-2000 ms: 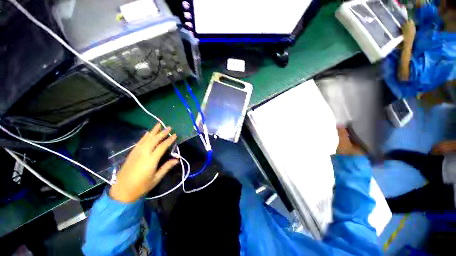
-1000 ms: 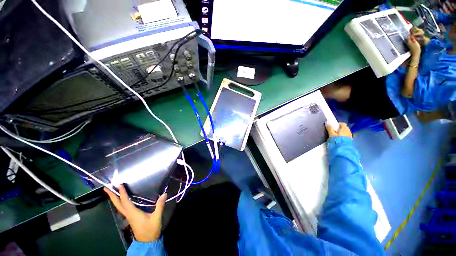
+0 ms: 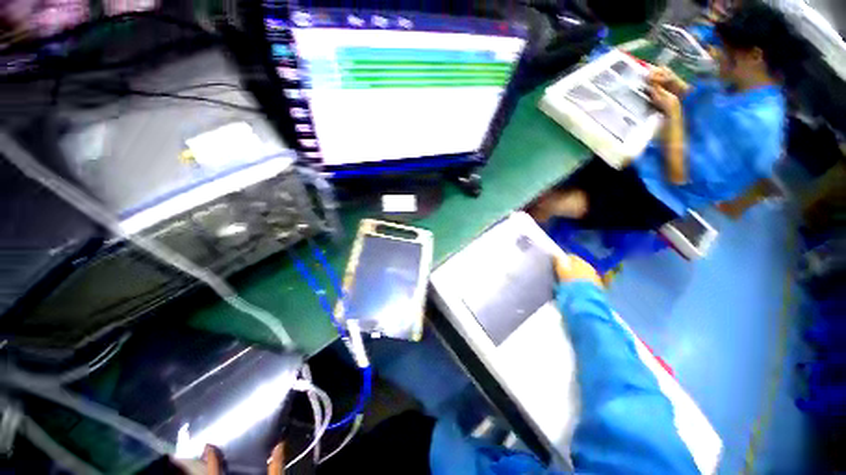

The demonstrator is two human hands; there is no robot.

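Note:
A glossy black tablet (image 3: 227, 399) lies at the bench's near edge at lower left, with white cables (image 3: 315, 408) beside its right edge. My left hand (image 3: 243, 460) is at the bottom edge of the picture; only finger parts show, at the tablet's near side, and its grip cannot be told. My right hand (image 3: 577, 270) is at the far right edge of a white foam tray (image 3: 547, 371), by a grey tablet (image 3: 510, 289) lying in it. Whether the fingers hold the tray or tablet is unclear. The view is blurred.
A framed grey holder (image 3: 385, 283) lies on the green bench with blue cables (image 3: 320, 288) beside it. A large test instrument (image 3: 185, 232) stands left, a monitor (image 3: 403, 97) behind. At right, a person (image 3: 728, 139) handles another white tray (image 3: 598, 107). A white-framed device (image 3: 691, 234) is beyond.
The camera view has shifted, so the bench things sit lower and further left. Since the oldest frame, a grey tablet has appeared in the tray and a black one under my left hand.

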